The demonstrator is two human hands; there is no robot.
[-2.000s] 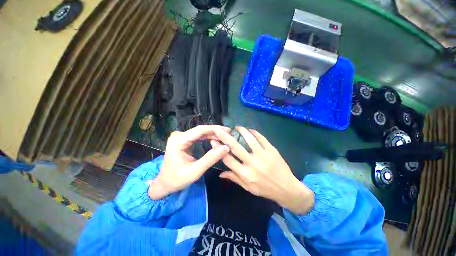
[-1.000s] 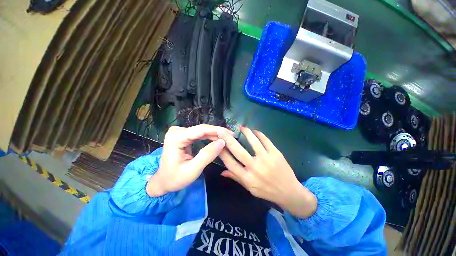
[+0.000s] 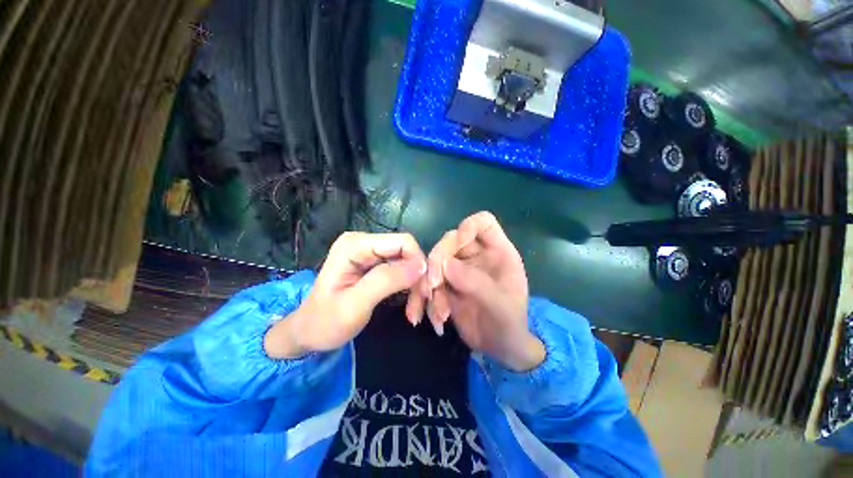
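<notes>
My left hand (image 3: pixel 363 285) and my right hand (image 3: pixel 482 285) meet in front of my chest, near the bench's front edge. Thumb and forefinger are pinched together on each hand, and the fingertips touch or nearly touch. Anything between them is too small to make out. Behind my left hand, black headbands (image 3: pixel 281 103) lie side by side, with thin reddish and dark wires at their near ends. An electric screwdriver (image 3: pixel 701 230) lies to the right over black ear-cup discs (image 3: pixel 672 157), its tip pointing left.
A screw feeder (image 3: pixel 524 65) stands in a blue speckled tray (image 3: pixel 599 168) at the back. Upright cardboard sheets stand at the left (image 3: pixel 84 140) and right (image 3: pixel 786 280). More cardboard (image 3: pixel 669 392) is below the bench edge at lower right.
The view has shifted, so the tray, screwdriver and discs sit further up and left. My right hand has gone from spread fingers to a pinch beside my left hand's fingertips.
</notes>
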